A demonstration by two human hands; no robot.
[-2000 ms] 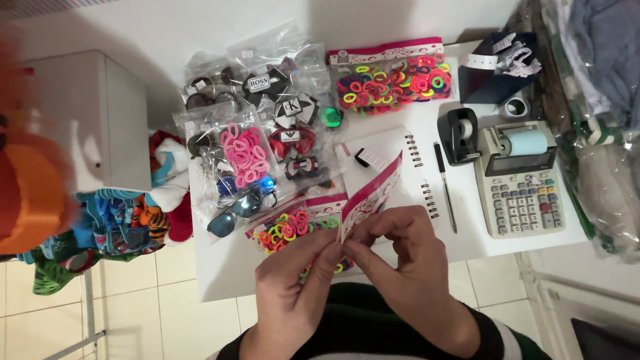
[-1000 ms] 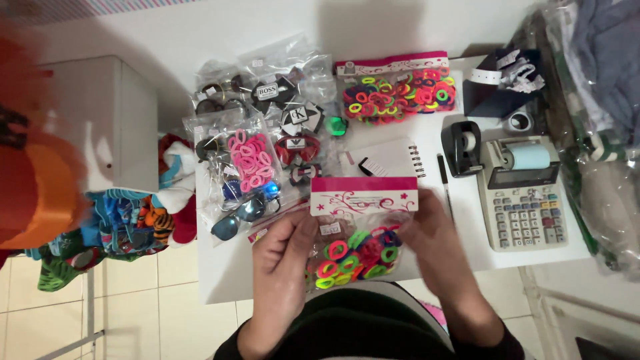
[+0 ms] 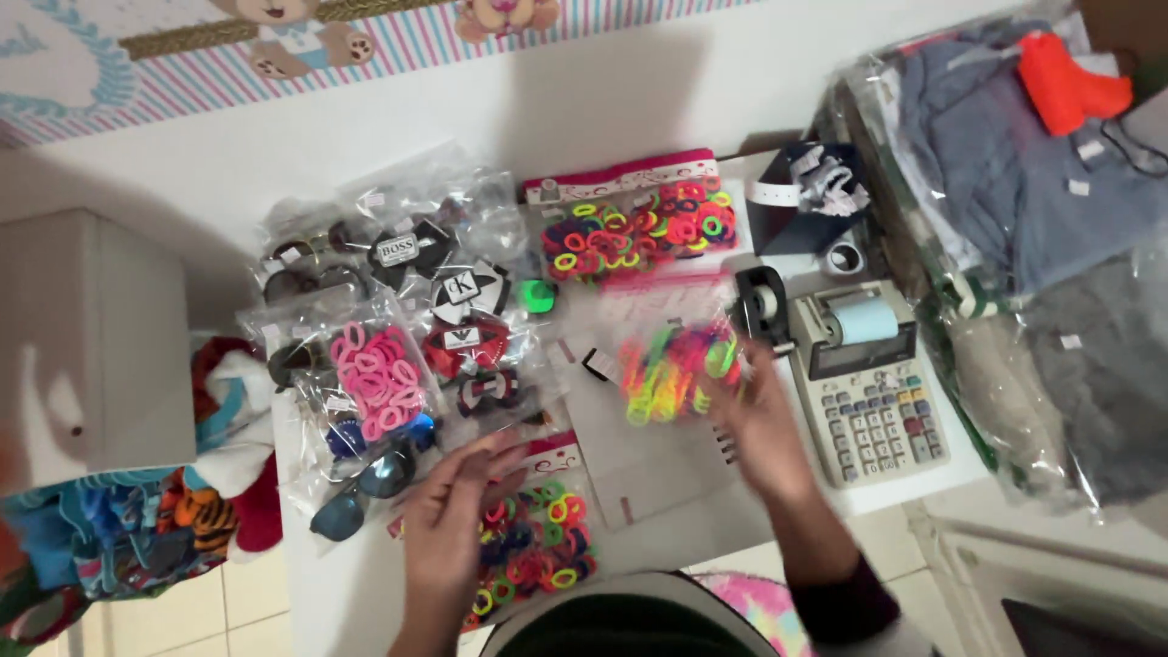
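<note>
My right hand (image 3: 762, 415) grips the lower right side of a clear bag of neon hair ties (image 3: 680, 370), blurred by motion, above a spiral notebook (image 3: 639, 456). At the lower left my left hand (image 3: 461, 511) has its fingers over the top left part of another bag of coloured hair ties (image 3: 538, 538); whether it grips that bag is unclear. A larger bag of hair ties (image 3: 639, 228) with a pink and white header lies against the wall. Left of the notebook, a bag of pink hair ties (image 3: 379, 379) rests on bagged sunglasses (image 3: 388, 470).
A printing calculator (image 3: 871, 392), a black tape dispenser (image 3: 762, 306) and a dark box of tags (image 3: 808, 205) stand at the right. Beyond them lie clothes in plastic (image 3: 1004, 182). A white cabinet (image 3: 91, 347) is at the left, with colourful textiles (image 3: 137, 529) below it.
The bag both hands held near my body has moved away over the notebook in my right hand. My left hand has let go of it and moved down left. The view has shifted.
</note>
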